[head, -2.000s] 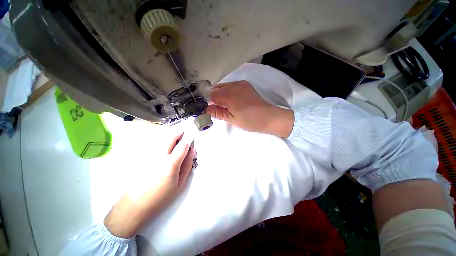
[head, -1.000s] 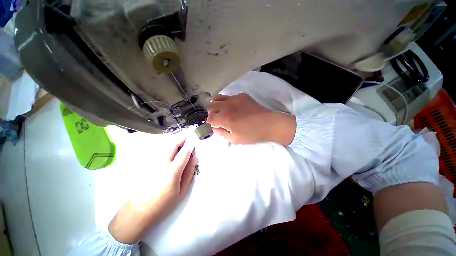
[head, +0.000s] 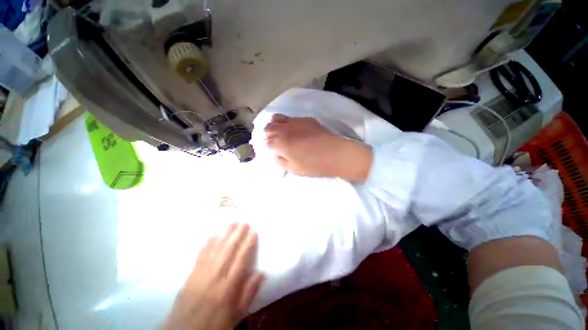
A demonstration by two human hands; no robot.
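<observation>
The white fabric piece (head: 316,219) lies under the sewing machine head and over the table's front edge, overexposed near the lamp, with small marks on it. The presser foot and needle area (head: 225,134) is dark metal at the fabric's upper edge; the needle itself cannot be made out. My right hand (head: 313,148) is just right of it, fingers curled on bunched white fabric. My left hand (head: 222,277) lies flat on the fabric, lower left of the needle area, fingers slightly apart, blurred and holding nothing.
A bright green tag (head: 115,155) is left of the needle area. A smartphone (head: 387,93) lies under the machine arm. Black-handled scissors (head: 516,82) rest at the table's right end. An orange crate (head: 559,158) is at the right. Red cloth (head: 361,296) shows below the fabric.
My left hand has moved down, away from the needle area, uncovering small marks on the fabric. My right hand has curled on the fabric, which now bunches higher beside the machine head.
</observation>
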